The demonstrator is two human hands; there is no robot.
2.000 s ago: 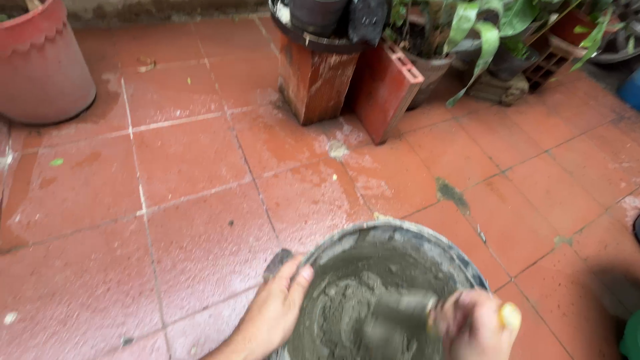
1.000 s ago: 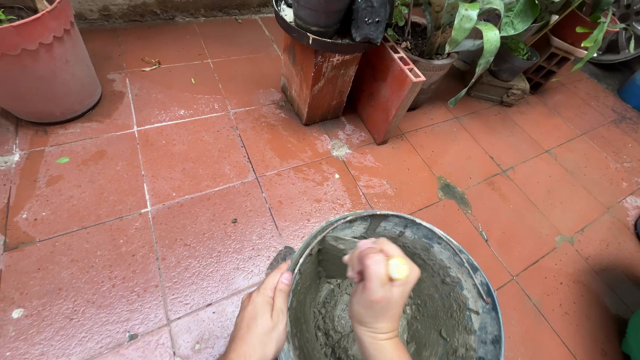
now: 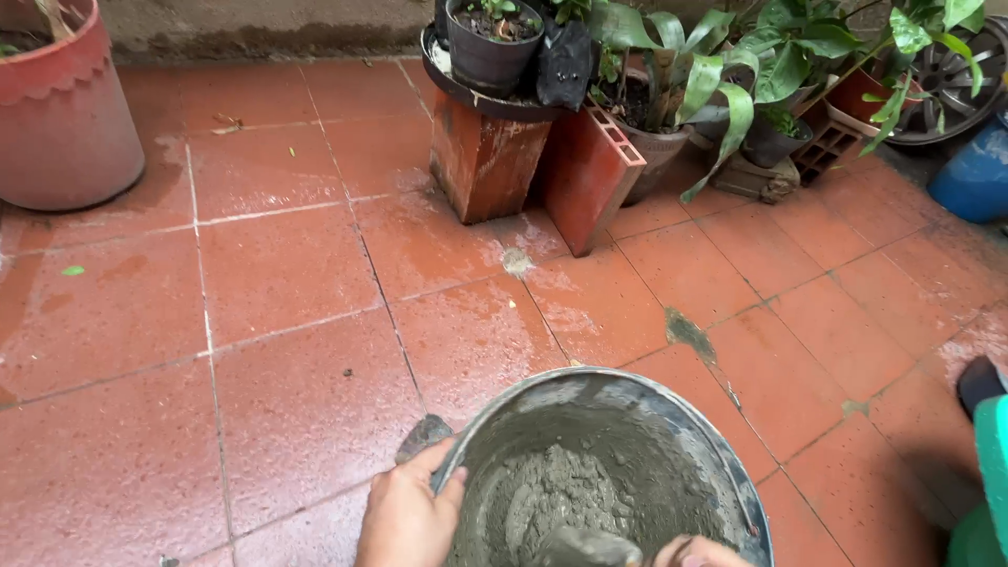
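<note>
A dark bucket point(image 3: 752, 504) stands at the bottom centre, its inside coated with cement, with wet grey mortar point(image 3: 563, 492) in it. My left hand point(image 3: 409, 504) grips the bucket's left rim, thumb inside. Low in the bucket, at the bottom edge of the view, is a mortar-covered trowel point(image 3: 587, 547). My right hand point(image 3: 697, 553) is at its right end, mostly cut off by the frame; its fingers are curled at the handle. A grey, pointed piece point(image 3: 424, 437) shows just beyond my left hand, outside the bucket.
Red floor tiles point(image 3: 291, 268) surround the bucket. A pink planter point(image 3: 67, 118) is at the upper left. Potted plants point(image 3: 657, 142) stand along the back beside a red pedestal point(image 3: 488, 157) and a leaning hollow brick point(image 3: 587, 181). A blue container point(image 3: 976, 173) and a green object point(image 3: 988, 472) are at the right.
My right hand has moved down and to the right, from over the middle of the bucket to the bottom edge of the view. My left hand stays on the rim.
</note>
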